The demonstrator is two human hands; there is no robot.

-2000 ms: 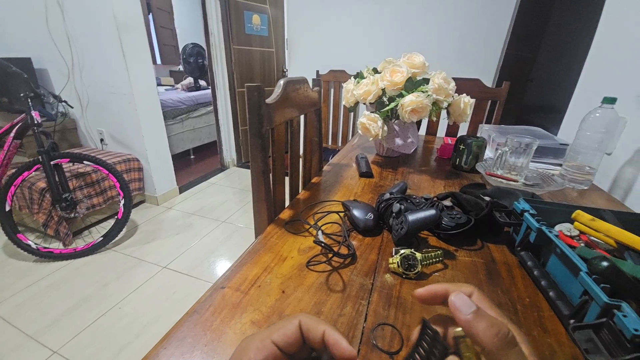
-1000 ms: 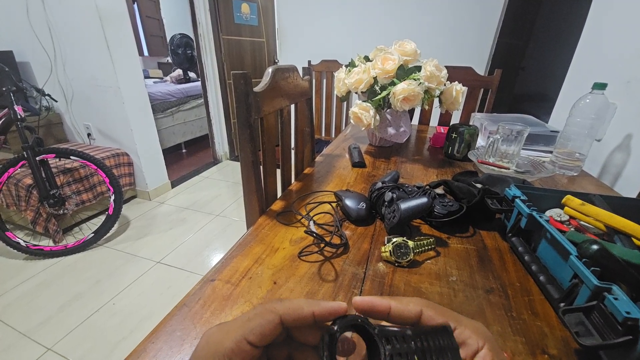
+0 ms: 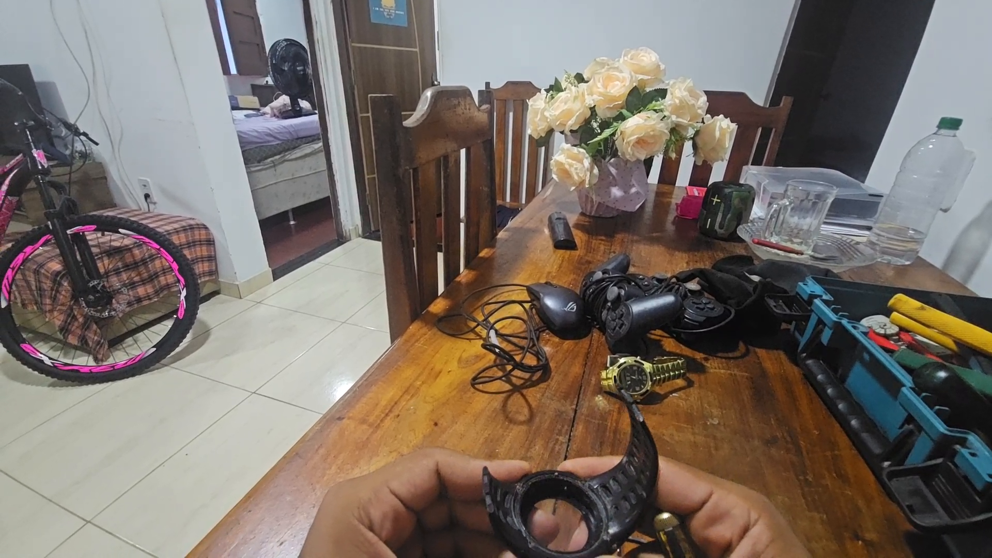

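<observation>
A black watch case with its strap [image 3: 629,488] is held between both hands at the bottom of the view. Its round middle is hollow, and one strap end curls upward. My left hand [image 3: 418,504] grips the case's left side. The fingers of my right hand [image 3: 717,508] close on its right side, by the strap. Under the right hand, a small gold-coloured metal object [image 3: 671,533] partly shows; whether it is held, I cannot tell. Just beyond the strap lies a gold wristwatch [image 3: 635,375].
A wired computer mouse [image 3: 559,308] and game controllers [image 3: 643,314] lie mid-table. On the right stands an open toolbox [image 3: 868,380] with yellow-handled tools. Farther back are a vase of roses [image 3: 612,186], a glass mug [image 3: 798,213] and a plastic bottle [image 3: 907,201]. A wooden chair [image 3: 446,124] borders the left edge.
The hands were apart two seconds ago, with a small ring on the table between them. Now both hold the black case, which has turned since one second ago so that its strap curls upward.
</observation>
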